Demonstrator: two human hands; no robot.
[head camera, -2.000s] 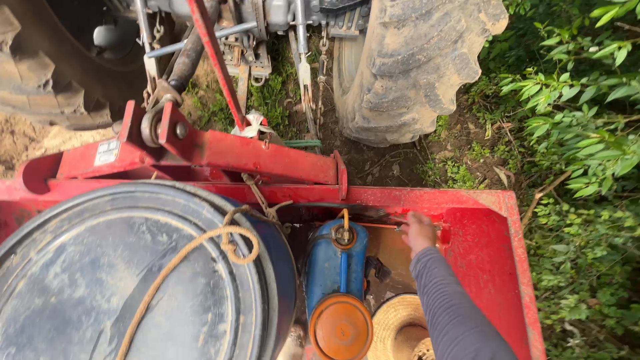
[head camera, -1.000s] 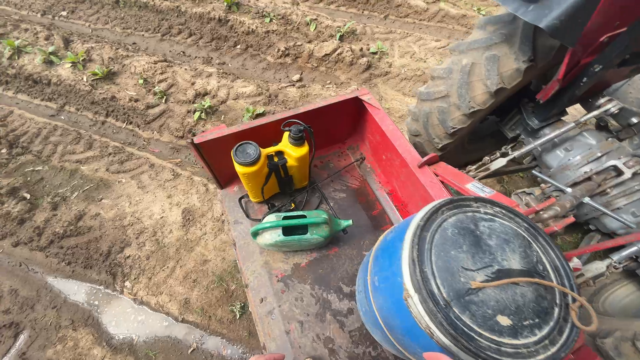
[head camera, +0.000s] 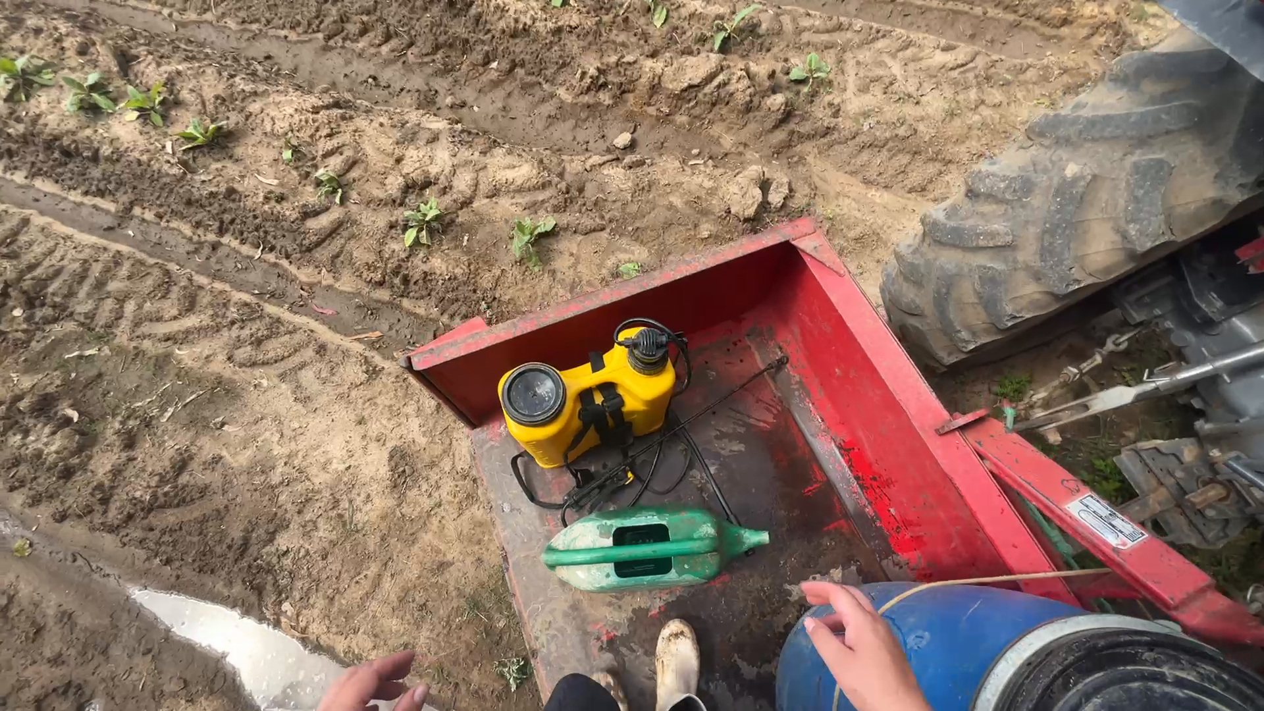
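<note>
My left hand (head camera: 373, 683) shows at the bottom edge, fingers apart and holding nothing, over the soil beside the red metal carry box (head camera: 869, 395). My right hand (head camera: 861, 647) is spread in front of the blue plastic drum (head camera: 948, 632) at the lower right, with nothing in its fingers; whether it touches the drum I cannot tell. Between and beyond my hands, a green plastic watering can (head camera: 632, 549) lies on the box floor. Behind it stands a yellow backpack sprayer (head camera: 592, 395) with black straps, hose and a thin wand (head camera: 731, 395).
My boots (head camera: 677, 657) stand on the box floor. A large tractor tire (head camera: 1066, 207) and the red hitch arm (head camera: 1096, 513) are at the right. A beige rope (head camera: 997, 578) crosses the drum. Young plants (head camera: 423, 222) grow in muddy rows, and a puddle (head camera: 232, 642) lies lower left.
The view has swung from the drum and tractor side to the sprayer side. Two seconds ago a hand reached beside a blue container; now both hands are spread low in view.
</note>
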